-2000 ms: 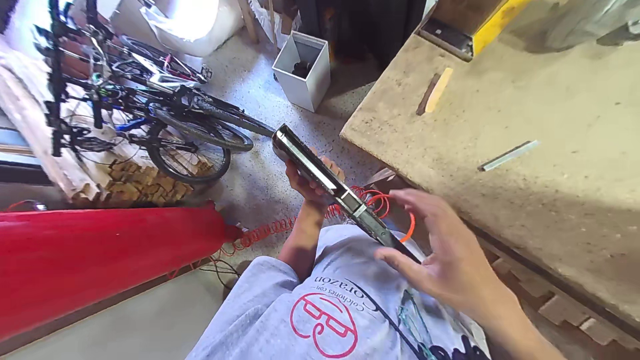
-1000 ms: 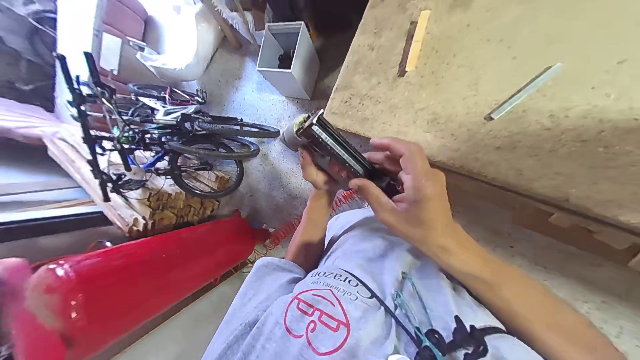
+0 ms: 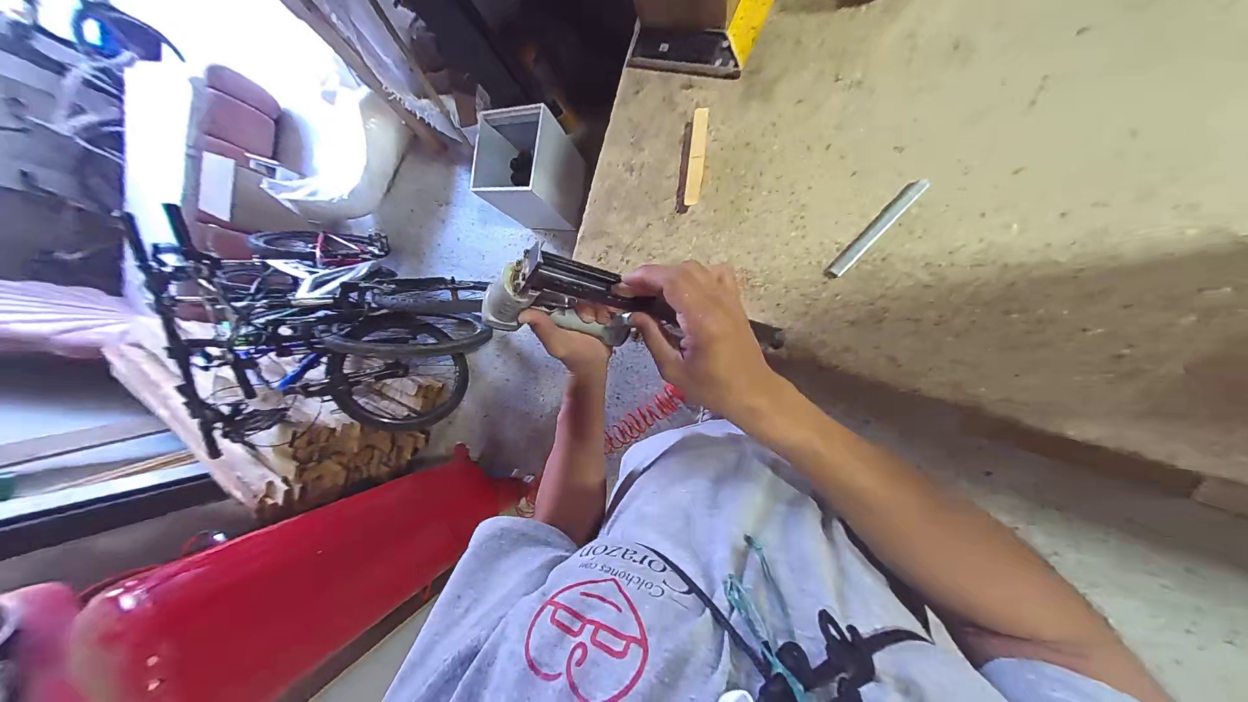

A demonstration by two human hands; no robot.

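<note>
A pneumatic stapler or nailer [image 3: 504,297] with a grey body and a long black magazine is held in front of my waist. My left hand [image 3: 575,343] is wrapped around its grey handle, thumb near the head. The fingers and thumb of my right hand [image 3: 704,336] pinch the magazine [image 3: 580,280] partway along and cover part of it; its far end sticks out past this hand, by the table edge. A grey metal strip [image 3: 877,229] lies on the worktable [image 3: 975,127], as does a short wooden piece [image 3: 696,156].
A red tank [image 3: 292,575] lies at lower left, near a coiled red air hose [image 3: 643,419]. Bicycles [image 3: 400,370] stand left, by stacked wood pieces [image 3: 341,453]. A white open box [image 3: 531,166] is on the floor beyond the tool. A yellow-edged box [image 3: 746,34] sits at the table's far edge.
My right hand, spread beside the tool two seconds ago, has closed its fingers on the magazine. The tool has turned, so its grey body and handle show more. The view has shifted.
</note>
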